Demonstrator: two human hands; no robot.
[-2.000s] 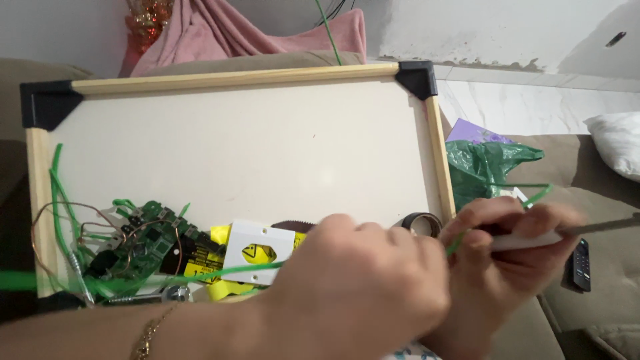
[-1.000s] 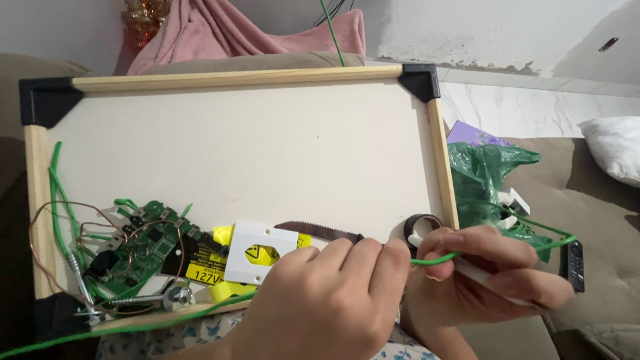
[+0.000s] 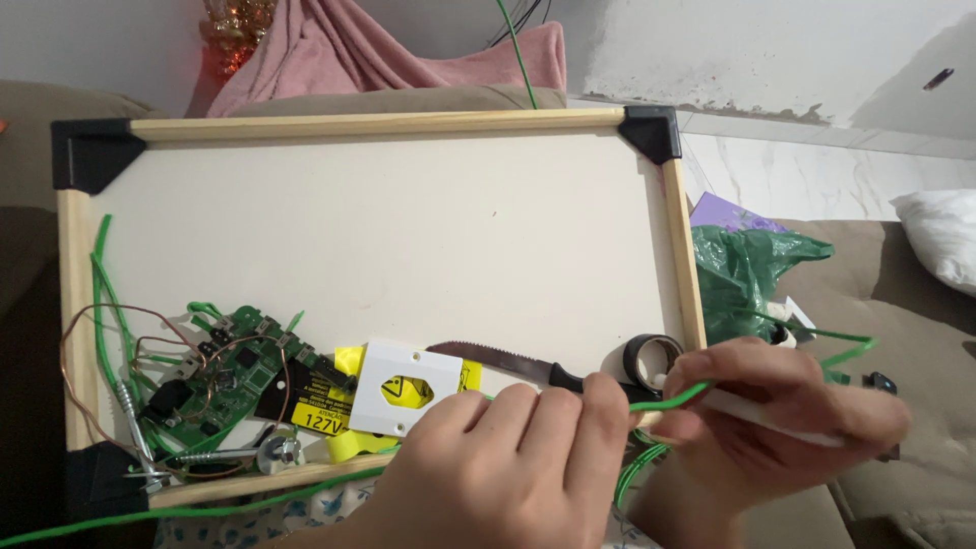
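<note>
My left hand (image 3: 511,457) is closed around a green insulated wire (image 3: 659,404) near the bottom centre of the board. To its right, my right hand (image 3: 778,419) holds the same wire along with a slim white tool handle (image 3: 770,418); the tool's tip is hidden or blurred. Between the hands runs a short stretch of wire. Behind them lie a serrated knife with a black handle (image 3: 496,355) and a roll of black tape (image 3: 650,358). Beside my left hand is a white cover plate (image 3: 408,387) on yellow-and-black packaging (image 3: 320,415).
A wood-framed white board (image 3: 381,244) with black corners lies before me. On its left are a green circuit board (image 3: 244,374), copper wire, green wire pieces and screw hooks (image 3: 217,456). Coiled green wire (image 3: 639,473) hangs by the front edge; a green plastic bag (image 3: 740,274) sits right.
My right hand came inward and down from farther right, where the tool's blade showed two seconds ago. My left hand remains on the wire. The wire coil now shows below the hands.
</note>
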